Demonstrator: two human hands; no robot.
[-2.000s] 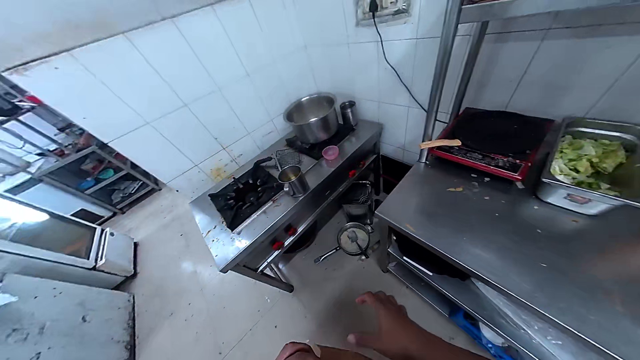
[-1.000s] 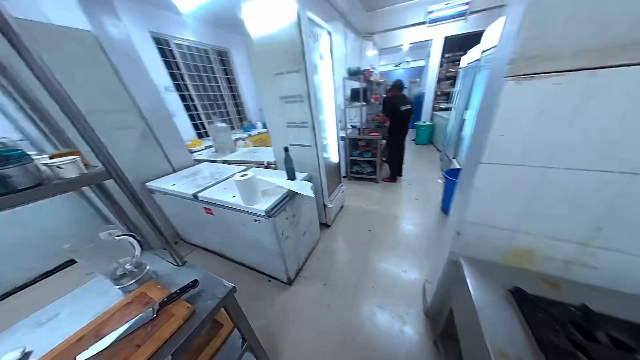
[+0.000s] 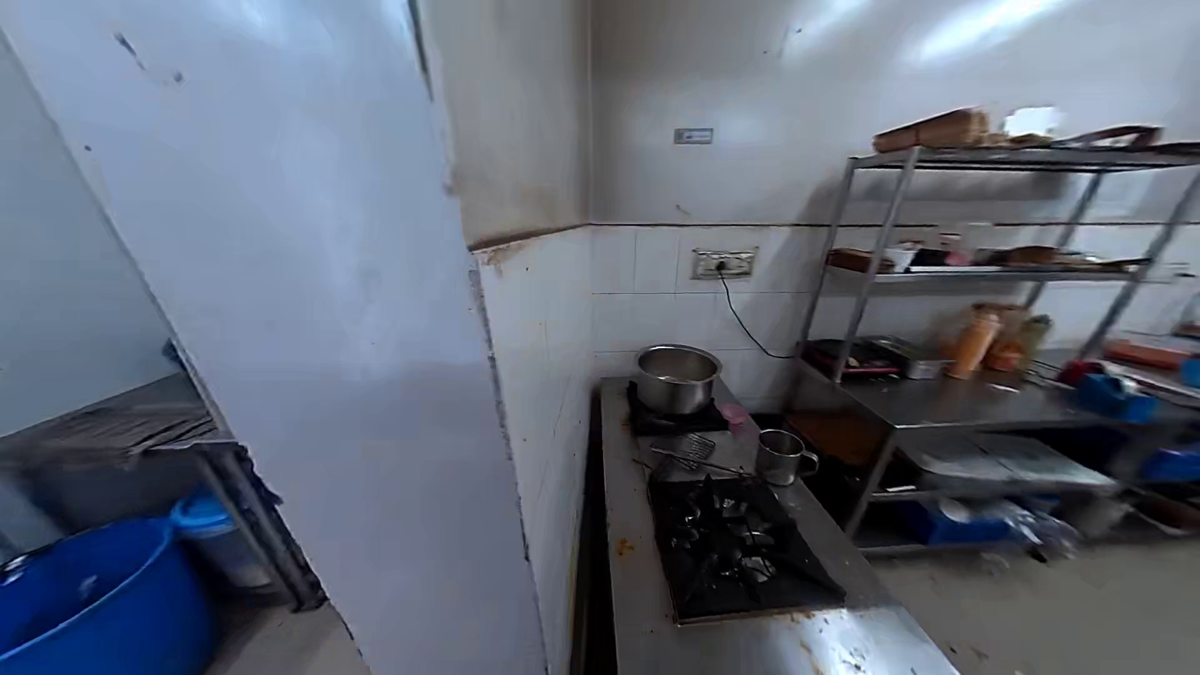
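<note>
Neither my left hand nor my right hand shows in the head view. Nearest to me, at the lower middle, is a steel gas stove point(image 3: 637, 581) with a black burner grate point(image 3: 741, 544). A large metal pot point(image 3: 677, 380) stands on its far burner. Between the burners lies a wire-headed utensil point(image 3: 692, 450), and a metal mug with a handle point(image 3: 780, 457) stands by the right edge. A small pink bowl point(image 3: 733, 414) sits beside the pot.
A white wall corner point(image 3: 375, 394) fills the left middle. Beyond it are a blue tub point(image 3: 112, 600) and a blue-lidded bucket point(image 3: 220, 534). At the right, a steel table point(image 3: 947, 403) with shelves above holds bottles point(image 3: 975, 345) and trays.
The view has swung widely between frames. Two seconds ago a hand showed at the bottom; it is out of view now. The person seen one second ago is also out of view.
</note>
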